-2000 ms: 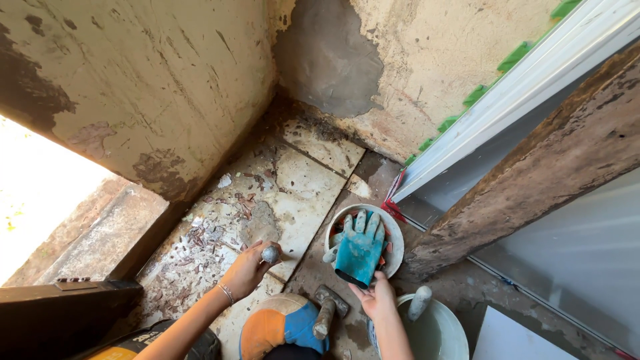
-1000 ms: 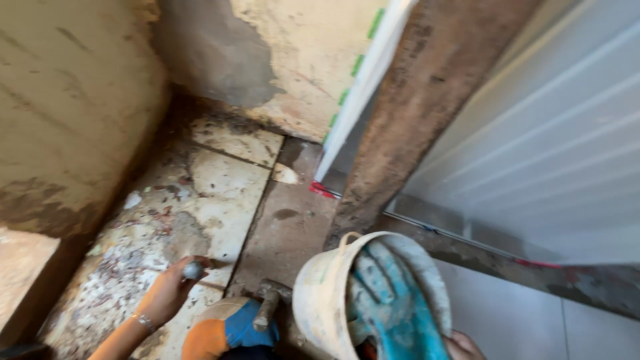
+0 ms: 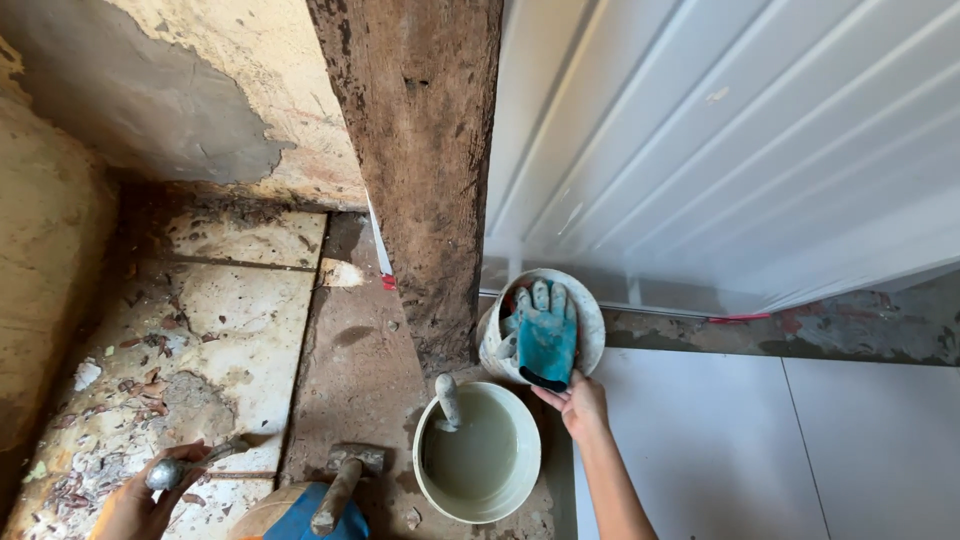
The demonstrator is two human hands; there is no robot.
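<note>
My left hand [image 3: 154, 487] at lower left is closed around a metal tool [image 3: 169, 472] with a rounded, shiny end; its thin part points right, and its exact kind is unclear. My right hand [image 3: 581, 405] is at the near rim of a white bucket [image 3: 592, 307], its fingers by the dark cuff of a teal work glove [image 3: 547, 341]. Whether the fingers grip the cuff or the rim cannot be told. The glove lies over the bucket's mouth, on other things mostly hidden. Nearer stands a bucket of cloudy water [image 3: 480, 457] with a tool handle [image 3: 448, 397] sticking out.
A hammer [image 3: 341, 480] with a wooden handle lies left of the water bucket, by my knee. A rough wooden post [image 3: 435, 187] rises behind the buckets, beside a white ribbed panel [image 3: 637, 150]. Debris covers old tiles [image 3: 240, 315] at left; large white tiles [image 3: 697, 435] lie at right.
The white bucket with the glove, previously left of the post's foot, now stands right of it, beside the white tiles. My left hand still holds the metal tool. The view has swung right.
</note>
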